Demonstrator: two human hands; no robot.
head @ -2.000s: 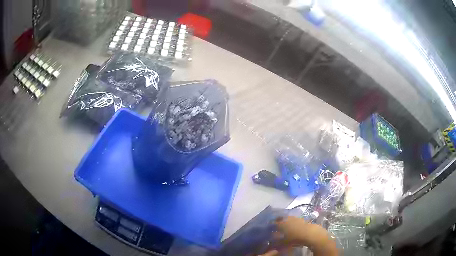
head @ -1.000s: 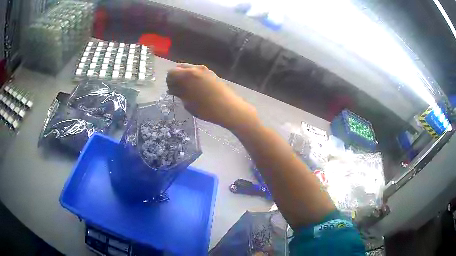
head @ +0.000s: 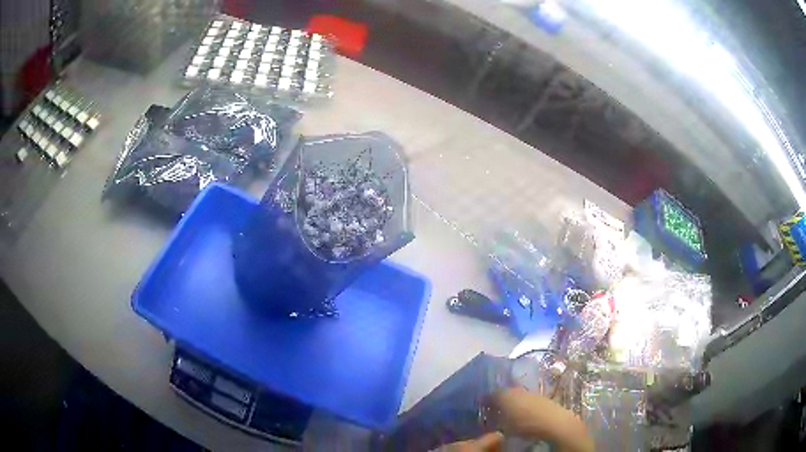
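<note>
An open clear bag [head: 346, 207] full of small white-grey parts stands tilted in the shallow blue tray [head: 190, 291], on the counting scale [head: 212, 388]. A second clear, dark-looking bag [head: 442, 404] is at the bottom edge, right of the tray, cut off by the frame. My right hand [head: 539, 419] is at this second bag's mouth, blurred and cut off; its fingers are partly behind the film, so its grip is unclear. A bit of skin [head: 477, 443] at the bottom edge may be my left hand; its grip cannot be told.
Filled dark bags [head: 199, 146] lie behind the tray at left. Blister trays of white parts [head: 256, 57] are at the back left. A dark handheld item [head: 477, 305] lies mid-bench. Glossy clear bags [head: 667, 313] and a small blue basket with green parts [head: 673, 228] are at right.
My right hand was above the full bag's mouth a second ago. It has moved back down and right to the second bag. The camera view has also shifted.
</note>
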